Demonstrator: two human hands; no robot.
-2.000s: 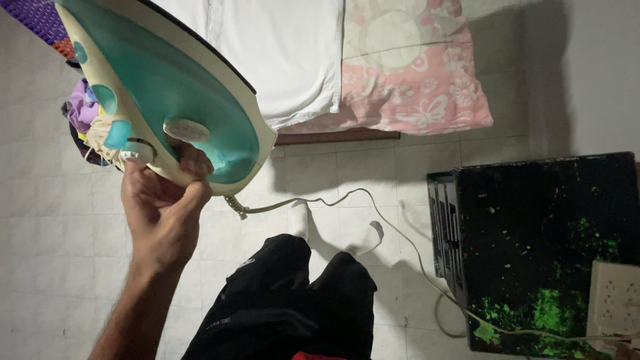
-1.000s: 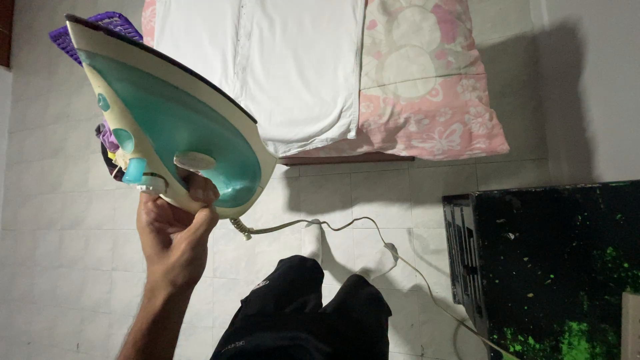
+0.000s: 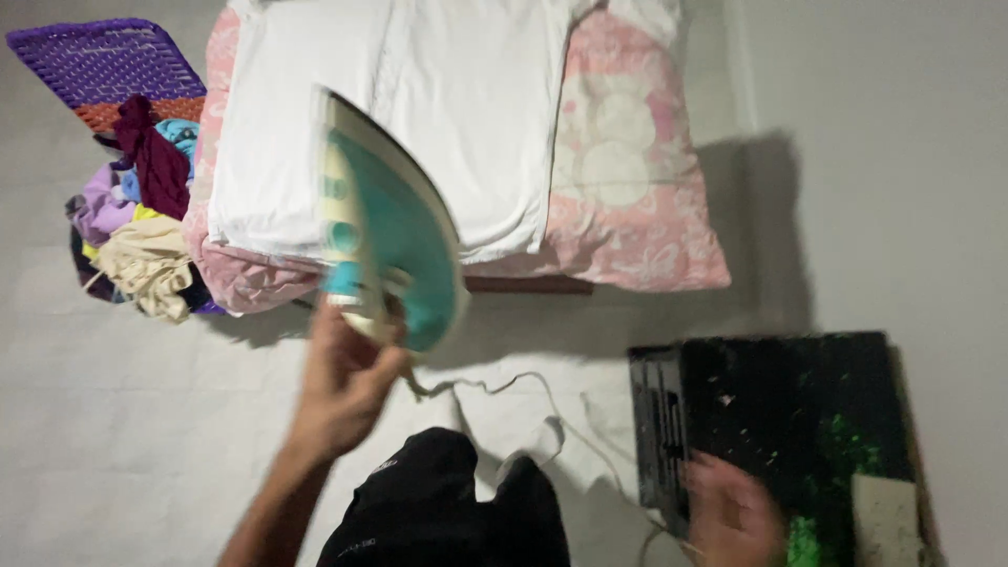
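My left hand (image 3: 350, 378) grips the handle of a teal and cream clothes iron (image 3: 409, 244), which is raised with its tip toward the top of the view. The iron's cord (image 3: 504, 387) runs from its heel across the floor to the lower right. Beyond the iron, a white garment (image 3: 472, 118) lies flat on a pink patterned cloth (image 3: 630, 236) over a low support. At the lower right, my right hand (image 3: 732, 508) is blurred in front of a black box-like unit (image 3: 787, 409), near the cord; whether it holds anything is unclear.
A power strip (image 3: 886, 516) lies on the black unit at the right. Mixed clothes (image 3: 150, 252) are heaped at the left, beside a purple and orange woven chair or basket piece (image 3: 110, 67). My knees in black trousers (image 3: 449, 504) are at the bottom centre. A wall stands at the right.
My right hand has come into view at the lower right. The iron, still in my left hand, has turned so its tip points more upward. The view has shifted, showing more of the clothes heap.
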